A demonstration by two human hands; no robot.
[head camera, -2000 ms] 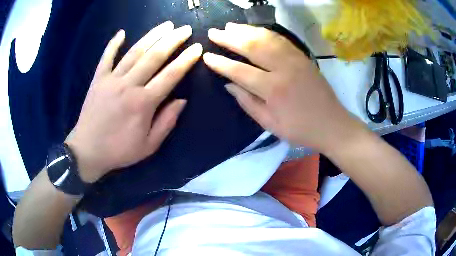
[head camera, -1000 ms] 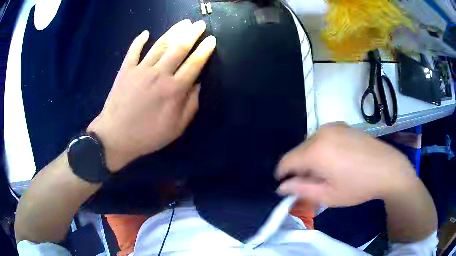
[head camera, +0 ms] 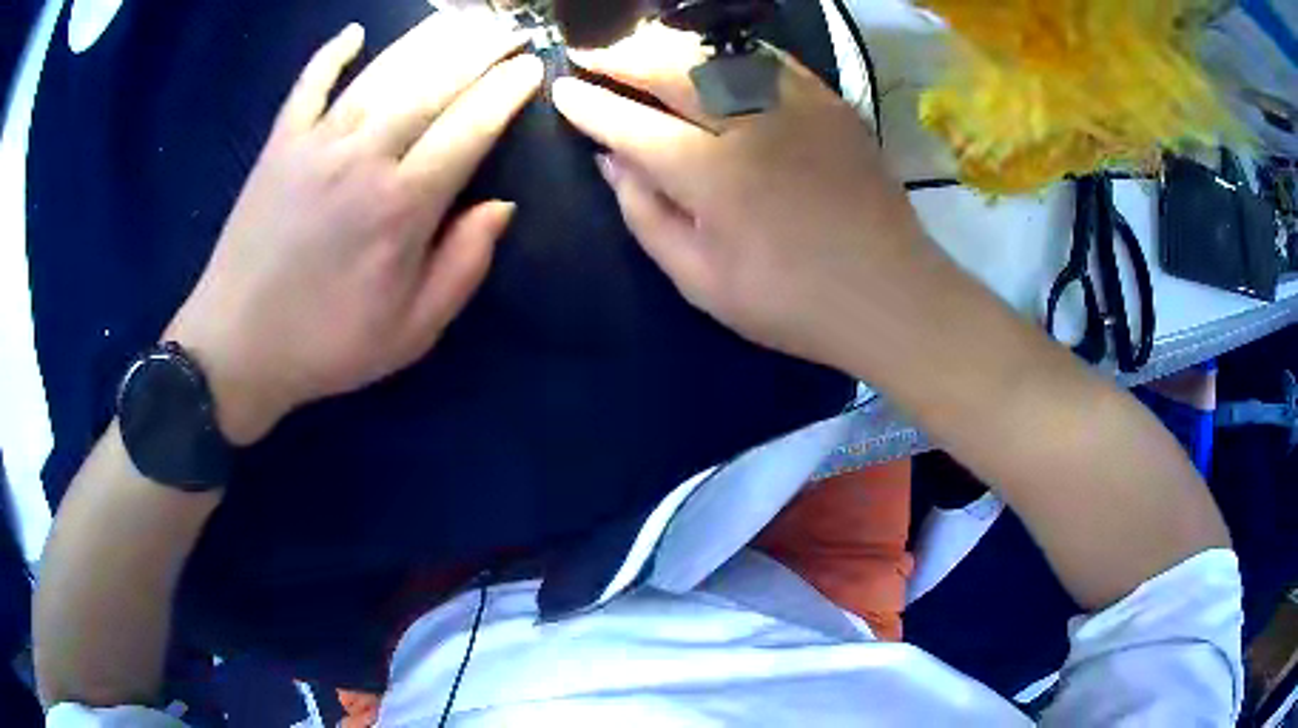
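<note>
Dark navy fabric [head camera: 527, 384] covers most of the table in front of me and hangs over its edge toward my lap, with a pale turned-over edge at lower right. My left hand [head camera: 349, 228] lies flat on it, fingers spread, fingertips by the needle area. My right hand [head camera: 755, 206] lies on the cloth to the right, fingers bent, fingertips close to the presser foot [head camera: 545, 39]; some of them are hidden behind a dark machine part [head camera: 733, 78]. Neither hand visibly grips the cloth.
Black-handled shears [head camera: 1100, 277] lie on the white table [head camera: 982, 242] at right, beside a black flat object [head camera: 1217, 228]. A yellow fluffy bundle [head camera: 1053, 93] hangs above them. A measuring tape [head camera: 871, 444] runs along the table's front edge. Orange cloth [head camera: 847, 533] shows below.
My right hand has moved from the cloth's lower right edge up to the needle area. My left hand has shifted slightly left and up. The cloth's lower right edge now lies folded, showing its pale side.
</note>
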